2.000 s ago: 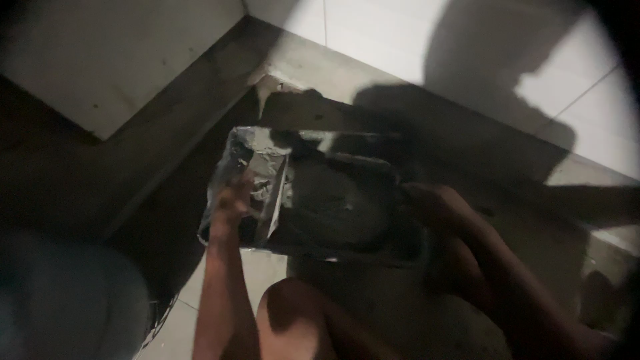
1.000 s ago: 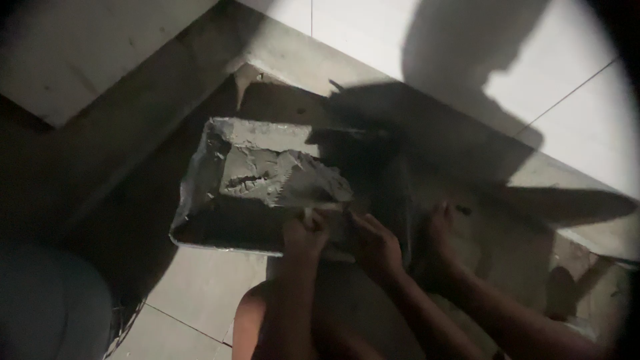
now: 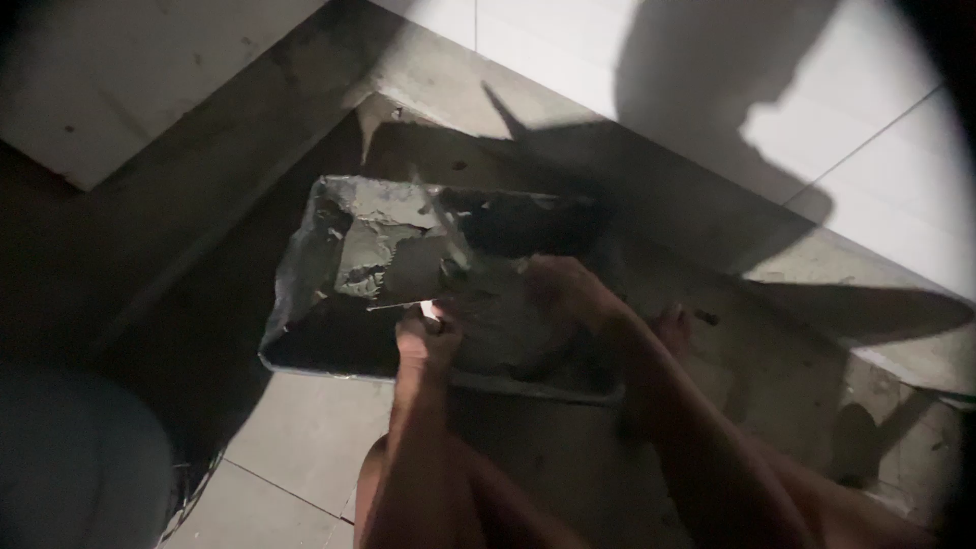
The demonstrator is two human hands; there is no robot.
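Note:
A rectangular dark tub (image 3: 328, 372) with worn, crusted edges lies on the floor, holding wet grey mortar (image 3: 358, 255). My left hand (image 3: 428, 335) is closed around what looks like a notched trowel (image 3: 408, 267), whose flat plate and toothed edge are over the mortar. To its right, my right hand (image 3: 564, 286) grips a blurred tool, seemingly a pointed trowel (image 3: 450, 236), with its blade near the left hand's trowel. Deep shadow hides the right part of the tub and much of both tools.
White tiled wall (image 3: 549, 46) runs behind the tub, with a ledge along its base. A large pale panel (image 3: 152, 69) stands upper left and a rounded bucket-like container (image 3: 76, 457) lower left. My knee (image 3: 371, 488) and a foot (image 3: 675, 328) are near the tub; floor tiles (image 3: 305, 450) show below.
My left hand was inside the tub's left part two seconds ago, then near its front edge beside my right hand. Now the hands are farther apart, and the right one is higher over the tub.

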